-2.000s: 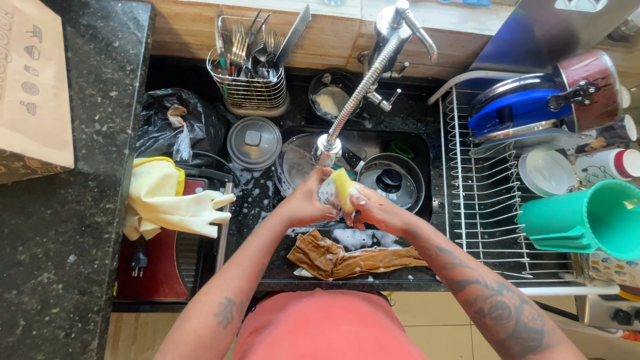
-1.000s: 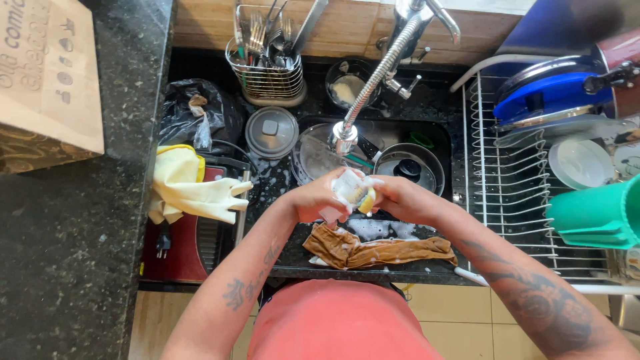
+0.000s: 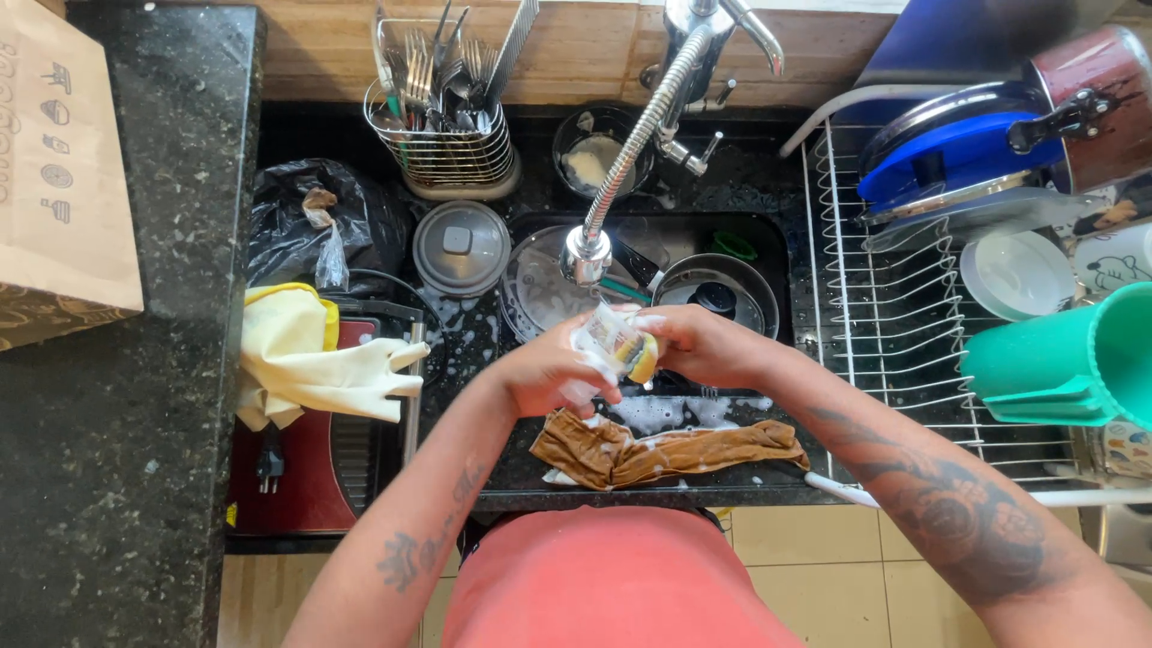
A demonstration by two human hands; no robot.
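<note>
Over the front of the sink [image 3: 769, 236], my left hand [image 3: 549, 364] holds a small clear plastic container [image 3: 605, 340] covered in suds. My right hand [image 3: 706, 342] grips a yellow sponge [image 3: 642, 358] against it. Just above both hands hangs the spout of the sprung faucet [image 3: 587, 256]; no water is seen running. In the sink lie a foamy glass lid or plate [image 3: 549, 279] and a pan [image 3: 765, 297] with a dark knob inside its rim. A wet brown cloth [image 3: 670, 453] lies along the counter's front edge, below my hands.
A wire cutlery holder [image 3: 441, 157], a soapy bowl [image 3: 594, 162] and a lidded grey container [image 3: 461, 247] stand behind and left. Pale rubber gloves [image 3: 328, 355] drape over a red appliance [image 3: 297, 477]. At right, the white dish rack [image 3: 837, 261] holds pans, a bowl [image 3: 1017, 274] and a green plastic jug [image 3: 1035, 360].
The hands remain together over the sink's front. The clear container and the sponge have turned between them, and the sponge now shows at the container's right side.
</note>
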